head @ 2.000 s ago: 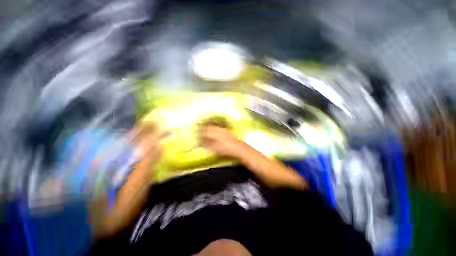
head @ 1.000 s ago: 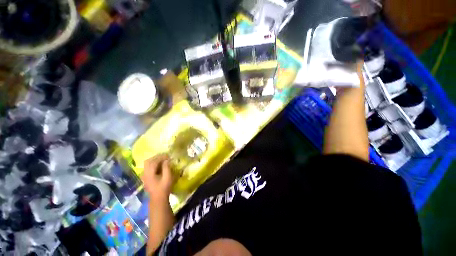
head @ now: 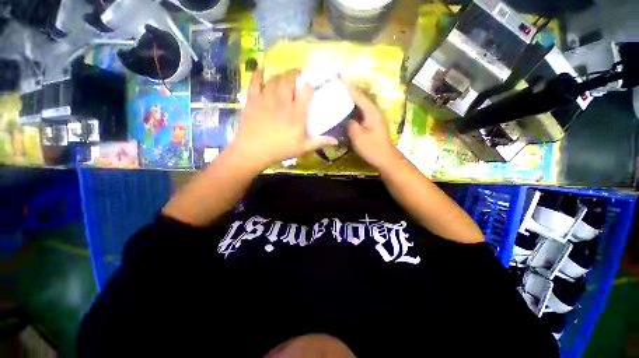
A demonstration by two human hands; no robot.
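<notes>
A glossy white plastic part (head: 331, 108) is held between my hands over the yellow mat (head: 378, 59). My left hand (head: 277, 119) is on its left side, with fingers spread and the thumb under its lower edge. My right hand (head: 366, 126) grips its right side with curled fingers. A dark thin wire or edge shows just below the part. The underside of the part and the dark patch of the mat are mostly hidden.
A black electric screwdriver (head: 518, 98) lies slanted over black-and-white boxes (head: 448, 84) at right. A round tub (head: 361, 8) stands behind the mat. White units with black ends (head: 150, 56) crowd the left rear. A blue crate (head: 606, 259) at lower right holds white parts.
The view has turned back to the bench. My right hand has come from the crate side, where it held a white unit, to the mat. Both hands are now on the white part.
</notes>
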